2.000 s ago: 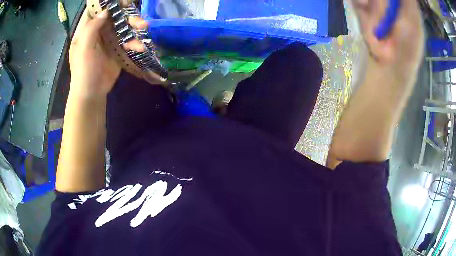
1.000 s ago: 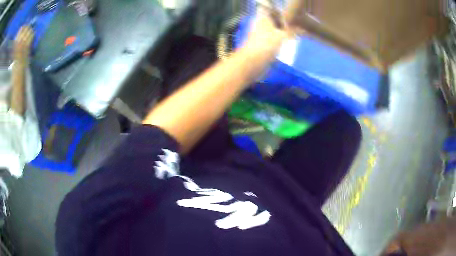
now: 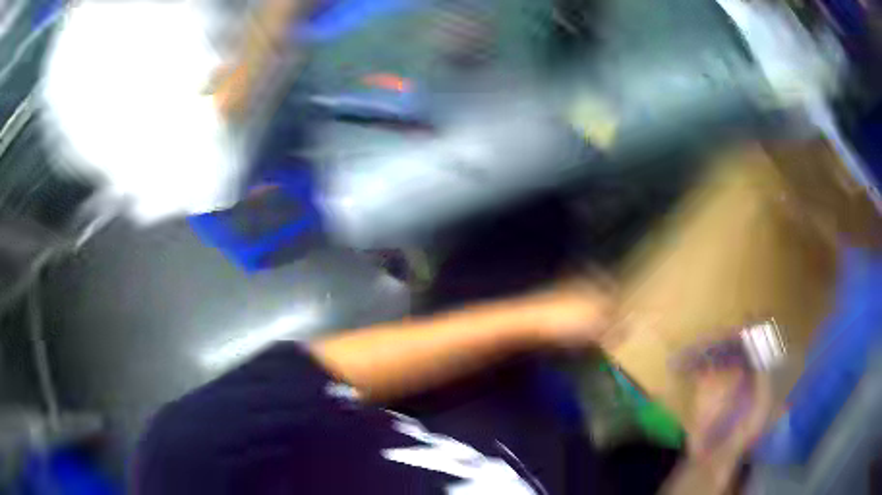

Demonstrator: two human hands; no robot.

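The whole view is badly blurred. A tan cardboard box [image 3: 720, 242] is at the right, standing slanted, with a small white label [image 3: 764, 344] low on its side. My left hand [image 3: 585, 314] is at the box's near left edge and seems to grip it; the fingers are smeared. My right hand [image 3: 723, 401] is against the box's lower side, just under the label, and seems to hold it there. The box's contents cannot be made out.
A blue bin [image 3: 832, 358] is at the right, beside the box. A grey-green bench [image 3: 455, 164] crosses the top, with a blue thing with an orange mark [image 3: 387, 83] on it. A person in white [image 3: 140, 106] is at the upper left, near a blue crate [image 3: 256, 218].
The view has swung left. The cardboard box now shows lower and more fully, turned, with my left hand still at its edge. My right hand has come into view against it.
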